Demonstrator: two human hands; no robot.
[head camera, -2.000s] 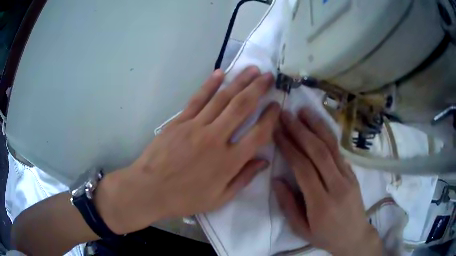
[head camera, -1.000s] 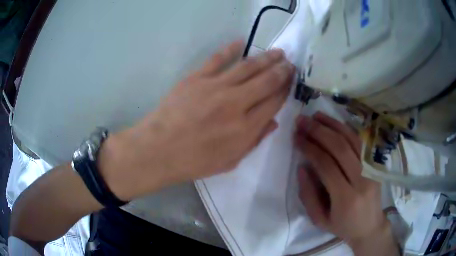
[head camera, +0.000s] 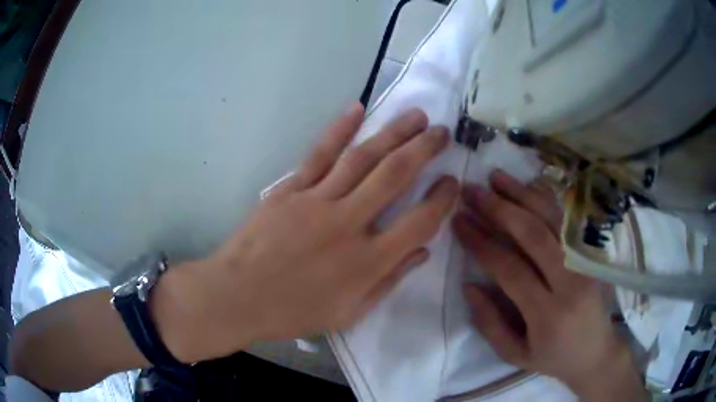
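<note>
The white jeans panel (head camera: 400, 330) lies under both hands, with a thin seam line running up to the presser foot (head camera: 474, 132). My left hand (head camera: 337, 220) rests flat on the cloth left of the seam, fingers spread. My right hand (head camera: 534, 275) rests on the cloth right of the seam, fingers slightly bent, fingertips just below the presser foot. Neither hand grips anything. The needle point itself cannot be made out. The cream sewing machine head (head camera: 597, 71) stands at the upper right.
The pale table (head camera: 157, 141) spreads at the left. A yellowed curved guard (head camera: 577, 235) stands beside the right hand. More white cloth (head camera: 659, 243) lies at the right, and white garments (head camera: 55, 290) hang at the lower left. A dark-edged slide plate (head camera: 380, 67) shows near the top.
Compared with one second ago, my left hand has moved down from beside the presser foot and spread flat on the cloth. My right hand stays beside the seam.
</note>
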